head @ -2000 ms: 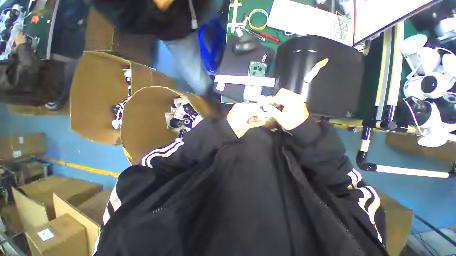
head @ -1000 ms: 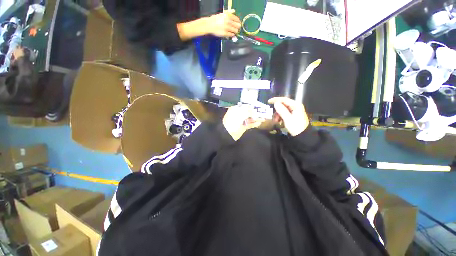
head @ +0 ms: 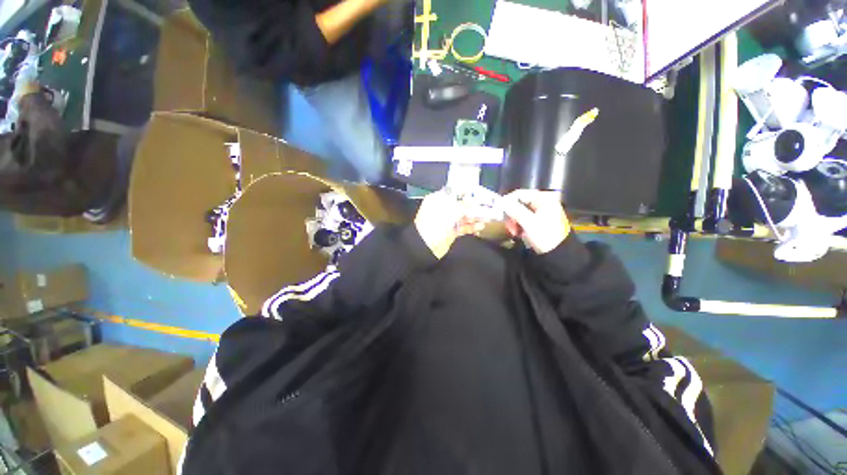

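My left hand and my right hand are close together in front of my chest at the bench edge. Between their fingers is a small whitish piece; both hands hold it, and its details are blurred. Just beyond it lies a long white strip, crossing a pale piece that points towards my hands. A small green plate with a round mark is beyond the strip. A glossy black housing is to the right, with a white and yellow piece on top.
A mouse lies on the black mat, near a red tool, a yellow-green ring and a keyboard. White cameras are piled right. Open cardboard boxes and a co-worker are left. A pipe frame stands right.
The co-worker's hand reached to the ring a second ago and has drawn back out of view, leaving the forearm. My right fingers have closed in on the piece beside my left hand.
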